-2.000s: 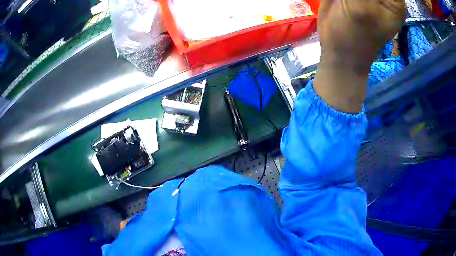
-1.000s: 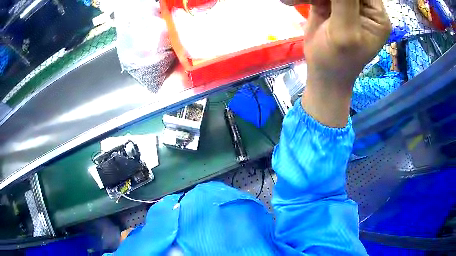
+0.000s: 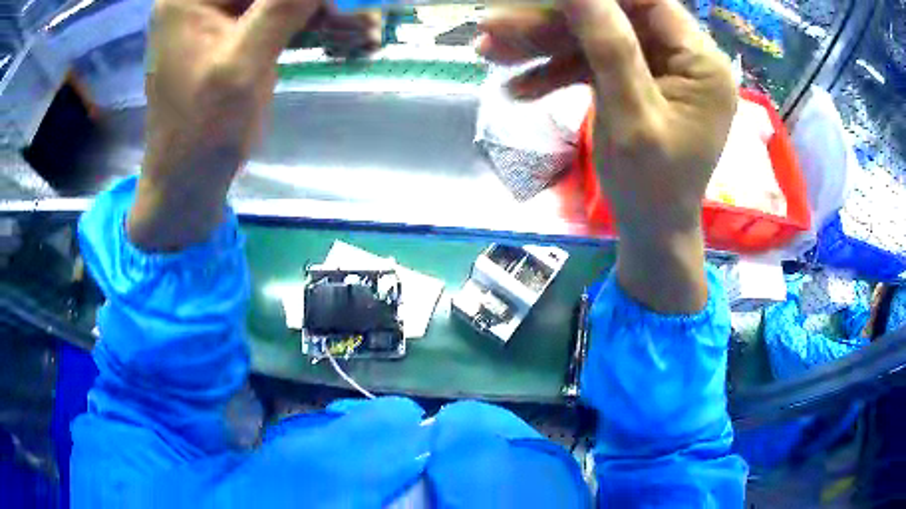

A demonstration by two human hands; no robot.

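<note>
My left hand [image 3: 204,99] and my right hand [image 3: 651,109] are bare and raised at the top of the view. Their upper parts are cut off by the edge. A pale-blue strip [image 3: 373,4] shows at the top edge between them; whether they hold it is unclear. Below, the device unit [image 3: 350,306], with a black inner cover and yellow-green board patch, lies on a white sheet [image 3: 424,300]. A pale cable [image 3: 345,374] hangs from it. The screw feeder [image 3: 509,290] stands to its right. The black screwdriver [image 3: 577,348] lies beside my right sleeve, partly hidden.
A metal shelf [image 3: 387,149] runs behind the green bench [image 3: 477,368]. It bears a clear bag with grey parts [image 3: 527,149] and a red bin [image 3: 755,229], partly behind my right hand. A dark block [image 3: 62,134] is at the far left. Another person's blue sleeve [image 3: 810,333] is at the right.
The view has swung left, so the bench things appear farther right. My left hand has come into view. My right hand has moved from over the red bin's right side to its left side.
</note>
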